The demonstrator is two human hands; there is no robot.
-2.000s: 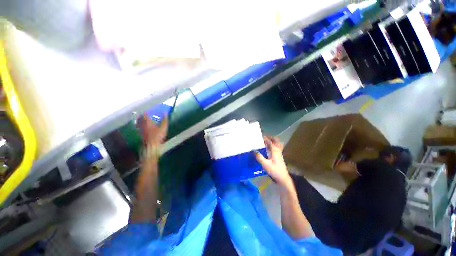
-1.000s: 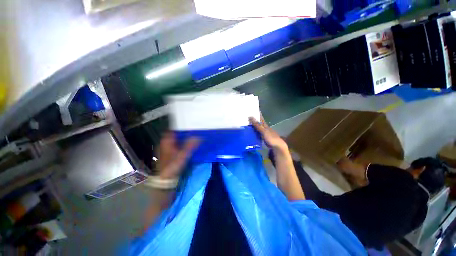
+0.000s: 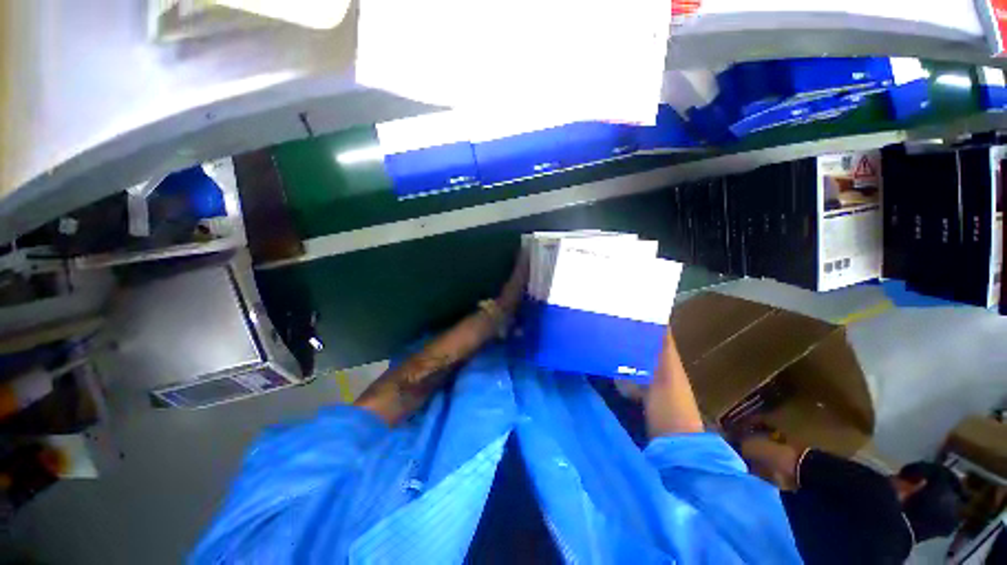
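Note:
A row of several blue-and-white product cartons (image 3: 607, 315) is held together in front of my body, below the belt edge. My left hand (image 3: 517, 289) is pressed against the left end of the row, its fingers partly hidden by the cartons. My right hand (image 3: 660, 381) is at the right end, mostly hidden behind the nearest carton; the wrist shows below it. More blue-and-white cartons (image 3: 431, 168) lie in a row on the green conveyor belt (image 3: 331, 188), partly covered by the white shelf above.
A bench scale (image 3: 188, 326) stands at the left. Black boxes (image 3: 751, 226) stand upright at the right. An open brown shipping carton (image 3: 773, 353) is at the lower right, with a person in black (image 3: 845, 508) reaching into it. A grey bin (image 3: 182, 215) holds a blue item.
The held cartons have moved right and turned, with their right end nearer to me. My left hand has come from the blurred left side to their left end. The view has shifted.

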